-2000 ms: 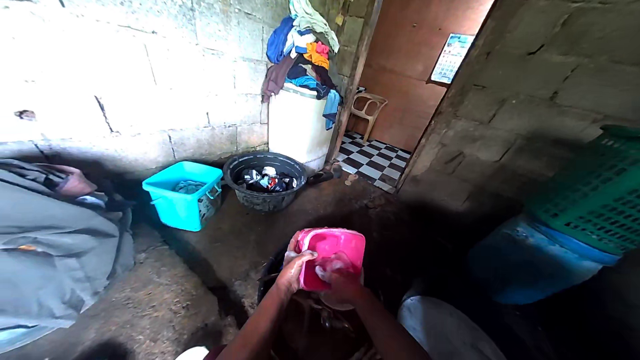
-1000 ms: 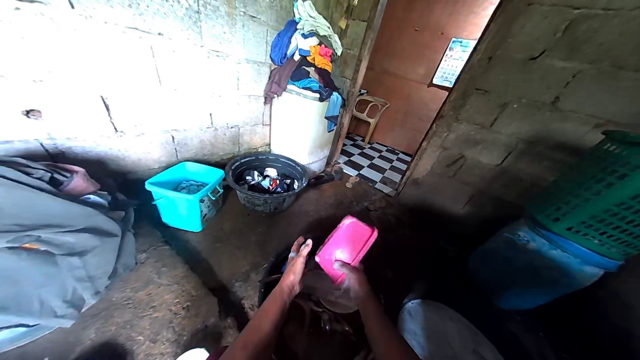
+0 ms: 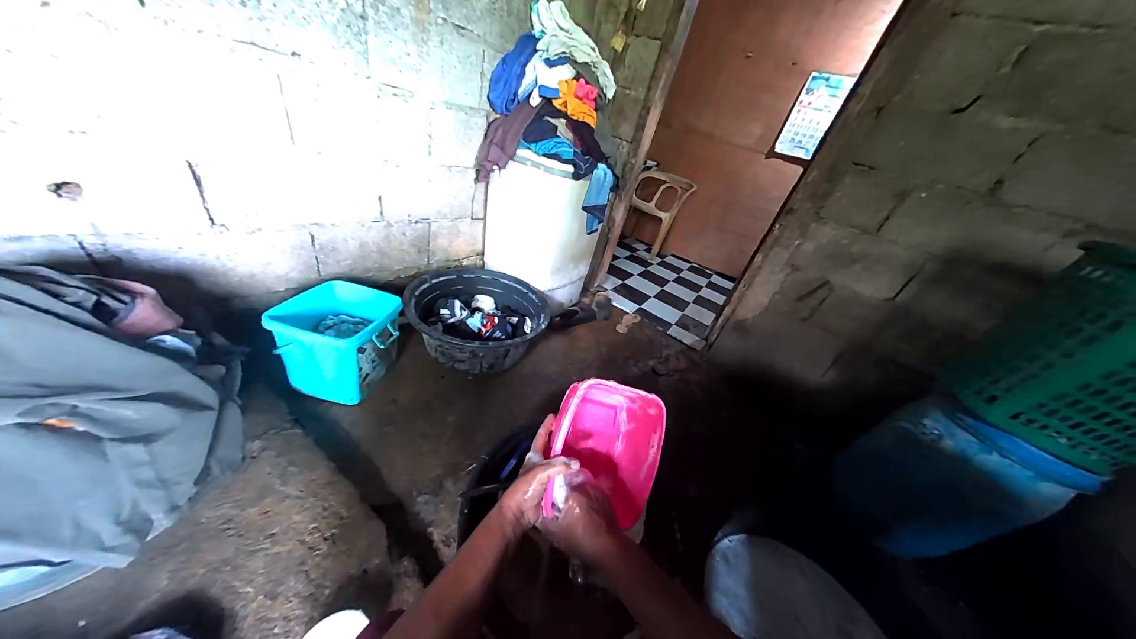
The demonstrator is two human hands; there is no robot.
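Note:
A pink plastic container [image 3: 621,435] is tilted over a dark tub [image 3: 484,488] on the floor. My left hand [image 3: 537,484] grips its left side, with fingers behind the wall and suds on the skin. Close against it, my right hand [image 3: 581,515] is curled at the container's near left edge, with something white and soapy at its fingers; whether that is a sponge or only foam I cannot tell. Both hands are wet. My forearms and the container hide much of the tub.
Beyond stand a turquoise bucket [image 3: 324,377] and a black basin [image 3: 479,351] of wet cloth. Clothes [image 3: 568,106] are heaped on a white drum [image 3: 532,222] beside the doorway. Grey fabric [image 3: 98,426] lies left; a green plastic basket [image 3: 1047,373] sits on a blue container [image 3: 958,479] right.
One second ago my left hand was apart from the pink container; now it holds its left side. The container has been turned, and my right hand has come close to the left one.

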